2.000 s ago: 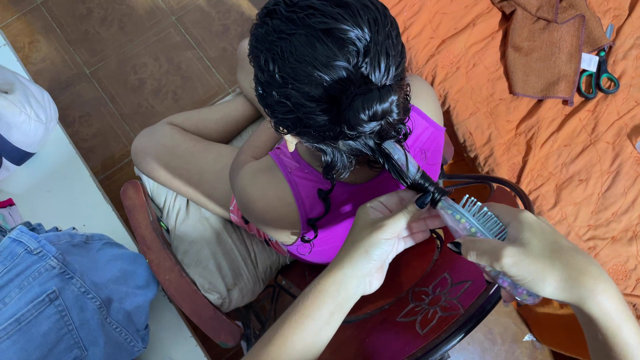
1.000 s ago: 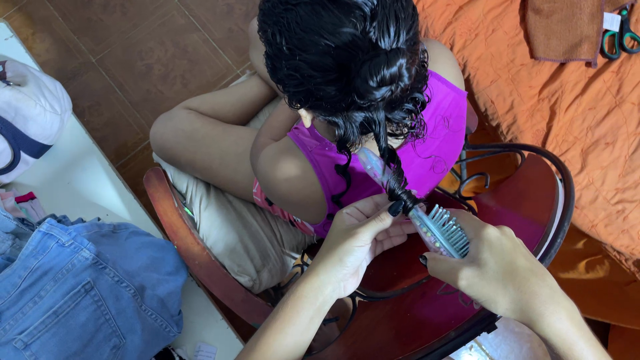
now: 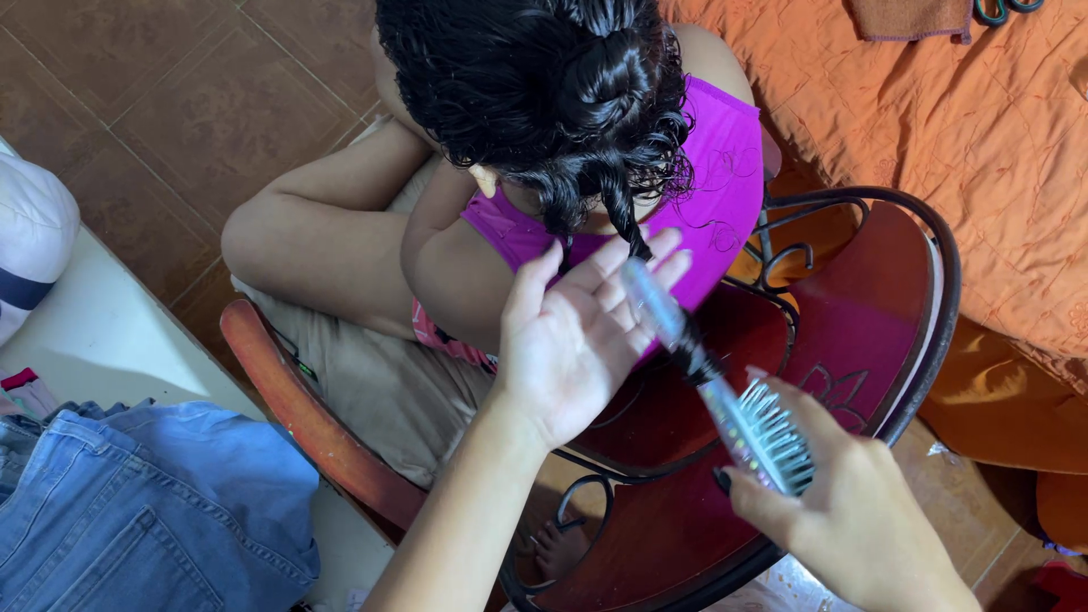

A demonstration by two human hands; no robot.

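Observation:
A seated person with wet black hair (image 3: pixel 527 93) has a bun at the back and a twisted strand (image 3: pixel 625 212) hanging from it. The strand is wound around the handle of a clear, glittery hairbrush (image 3: pixel 739 425) with pale bristles. My right hand (image 3: pixel 837 501) grips the brush at its bristle head, so the handle points up toward the hair. Under the strand and beside the handle's end, my left hand (image 3: pixel 582 331) lies palm up with its fingers spread, closed on nothing.
A red wooden chair with a black metal frame (image 3: pixel 948 280) surrounds the person. An orange bedspread (image 3: pixel 977 153) with a brown cloth (image 3: pixel 909 17) and scissors (image 3: pixel 1003 8) is at upper right. Blue jeans (image 3: pixel 153 510) and a white cap (image 3: pixel 30 229) lie on a white surface (image 3: pixel 144 331) at left.
My left hand, earlier pinching the strand at the brush, has let go and turned palm up. The strand has been wound around the brush handle, and the brush is still in my right hand.

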